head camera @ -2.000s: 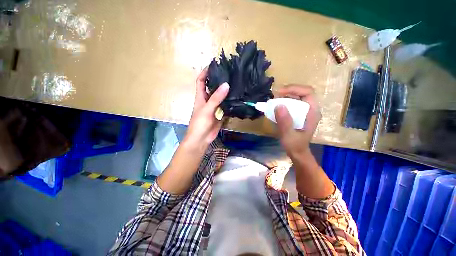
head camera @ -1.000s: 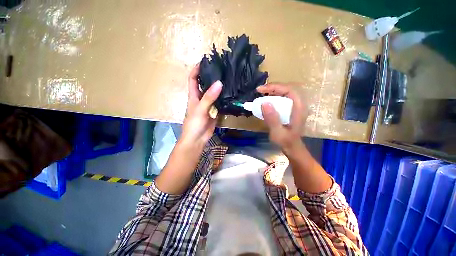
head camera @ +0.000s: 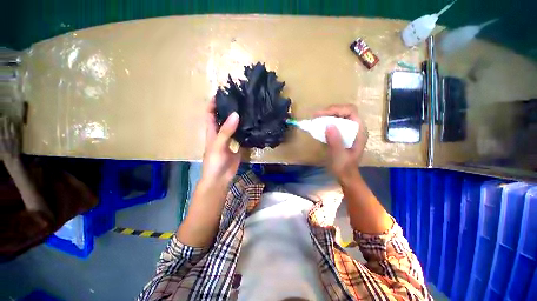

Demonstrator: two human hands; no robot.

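Note:
A black spiky hair piece (head camera: 256,109) is held over the tan bench. My left hand (head camera: 222,144) grips it at its left and lower edge, with the thumb on top. A small pale bit shows under it beside the thumb. My right hand (head camera: 346,141) holds a white glue bottle (head camera: 330,129) on its side. Its green nozzle tip points left at the right edge of the spiky piece; I cannot tell if it touches.
The tan bench (head camera: 159,88) curves across. At right are a small dark red packet (head camera: 364,53), a smartphone (head camera: 405,106), a spare glue bottle (head camera: 419,30) and a reflective clear panel (head camera: 494,117). Blue crates (head camera: 459,217) stand at lower right. Another person's arm (head camera: 23,176) is at left.
The nozzle has moved from the lower part of the spiky piece to its right edge, with my right hand farther from my left. The view has also turned and shifted.

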